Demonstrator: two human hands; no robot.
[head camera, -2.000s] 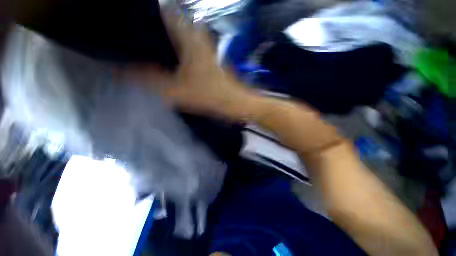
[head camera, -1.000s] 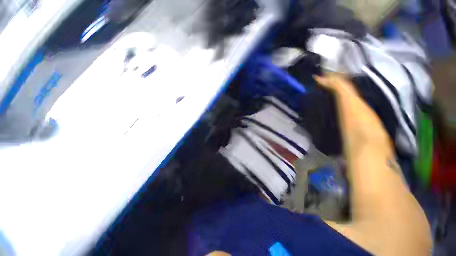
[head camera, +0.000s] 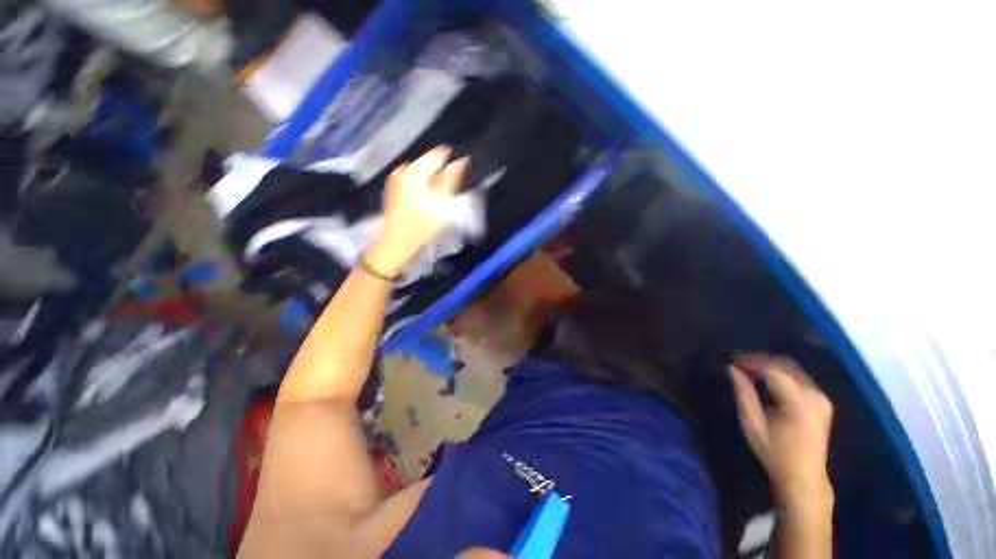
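My left hand (head camera: 421, 213) reaches into the blue crate (head camera: 502, 262) at upper left of centre. It lies on black and white cloth (head camera: 317, 235), fingers curled and blurred; whether it grips the cloth cannot be told. More black cloth (head camera: 524, 142) fills the crate's right part, beside pale grey cloth. My right hand (head camera: 784, 415) is at the lower right, below the table edge, fingers bent, thumb and forefinger apart, with nothing visible in it.
The white table (head camera: 830, 164) with its blue edge curves down the right side, beside the crate and right hand. Dark and grey cloth (head camera: 131, 404) is heaped at the left. Something red (head camera: 253, 437) shows behind my left arm.
The view has swung from the table and the striped pieces at the right to the crate at the left. My right arm has left the cloth there; my left hand is now in the crate.
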